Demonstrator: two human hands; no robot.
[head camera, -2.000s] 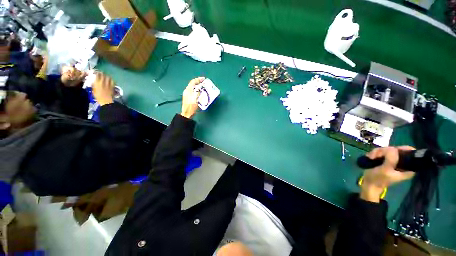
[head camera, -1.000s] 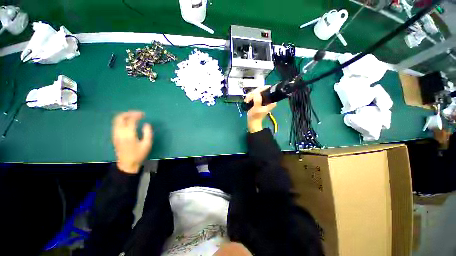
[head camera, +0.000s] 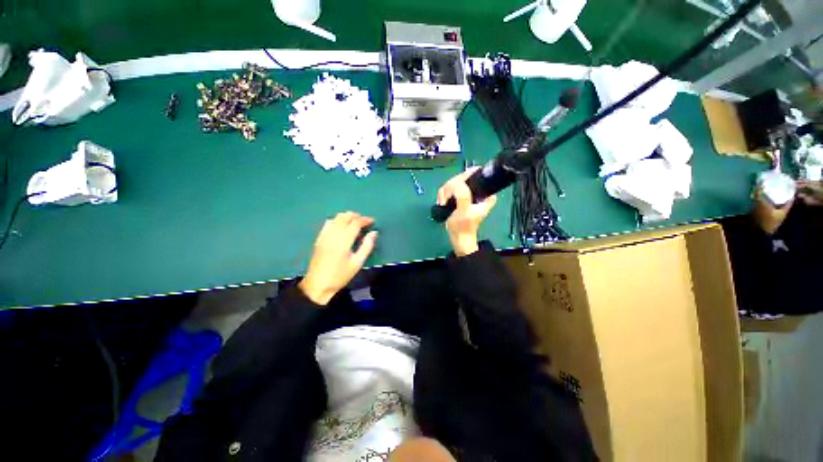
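Note:
My right hand (head camera: 466, 209) is closed around the black electric screwdriver (head camera: 494, 179), which hangs from a cord and metal hanger, below the feeder. My left hand (head camera: 338, 253) is over the bench's front edge with fingers apart, nothing visible in it. A white plastic housing (head camera: 77, 178) lies on the left of the bench with a black cable. White small plastic parts (head camera: 336, 124) lie in a heap left of the grey screw feeder (head camera: 424, 95). Brass-coloured parts (head camera: 236, 99) lie further left, with a small black cylinder (head camera: 172, 106) beside them.
Black cables (head camera: 523, 149) lie bundled right of the feeder. White housings (head camera: 641, 140) are grouped further right; another (head camera: 61, 88) lies back left. A large open carton (head camera: 636, 334) stands before the bench at right. White units stand on the conveyor. Another person's hand (head camera: 770, 215) is at far right.
The view has swung right. The housing my left hand held two seconds ago now lies on the bench at left. My left hand has moved right, nearer my right hand, which still holds the screwdriver.

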